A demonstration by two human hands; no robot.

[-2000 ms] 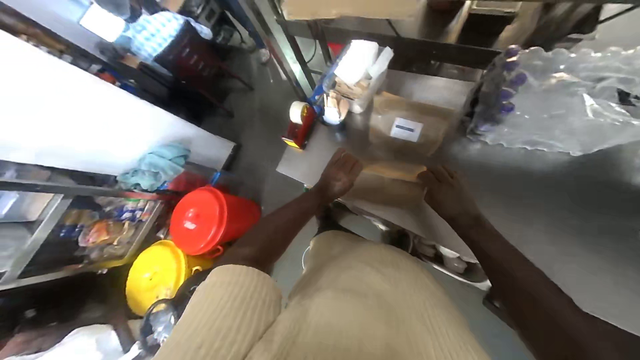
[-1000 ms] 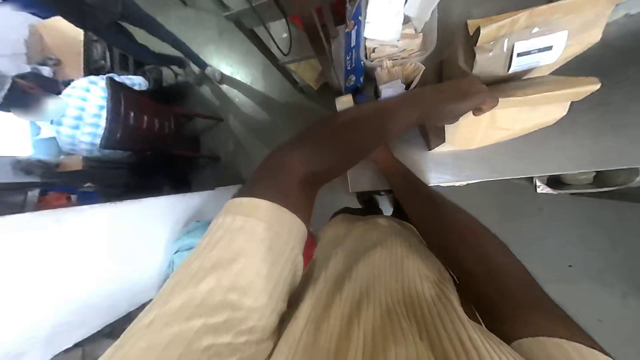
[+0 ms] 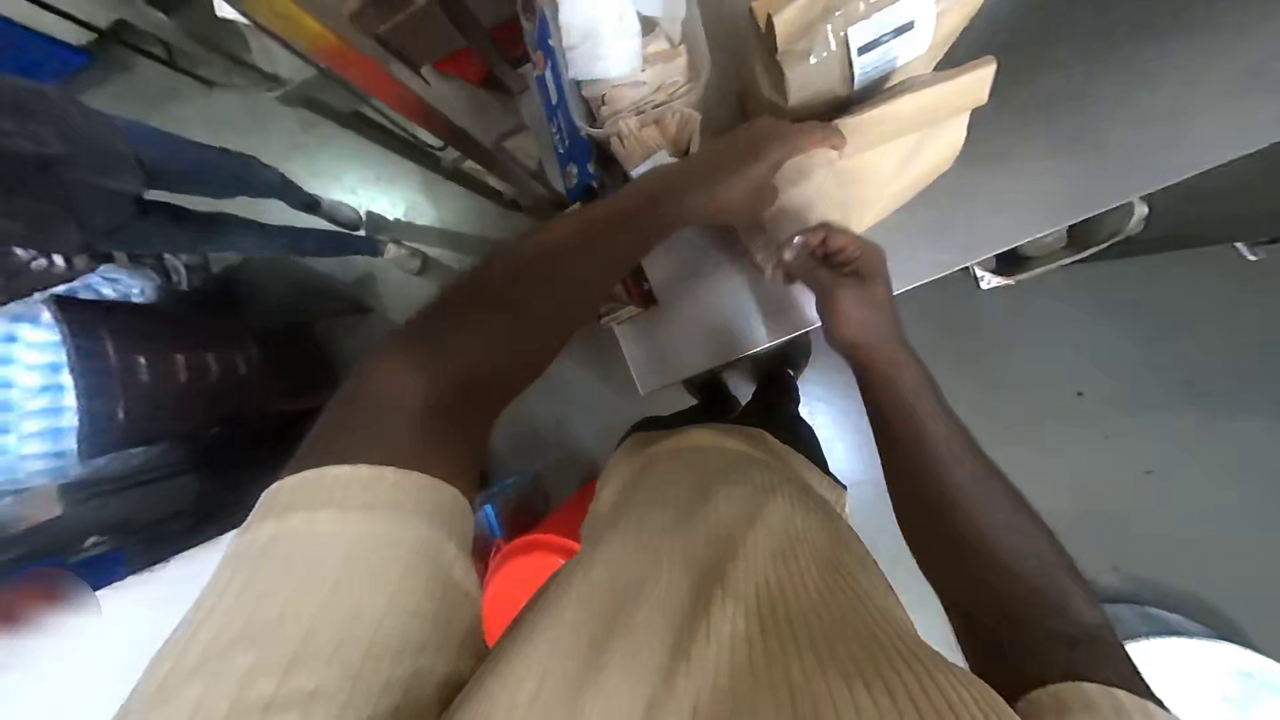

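Observation:
A brown paper bag lies on the metal table with its folded edge to the right. Across its left part reaches my left hand, fingers spread and touching the paper; whether it grips the bag cannot be told. Just below, at the bag's lower left corner, is my right hand, its fingers curled and thumb near the forefinger; whether something thin is pinched there is unclear. Behind the bag lies another brown paper package with a white label bearing writing.
A clear plastic container of folded brown papers and a blue box stand at the table's left. A red tape dispenser is partly hidden under my left forearm. A red bucket stands below. Another person's legs are at upper left.
My right hand has moved up from beside the table's edge to the bag's lower left corner. My left hand stays at the bag. The view has shifted.

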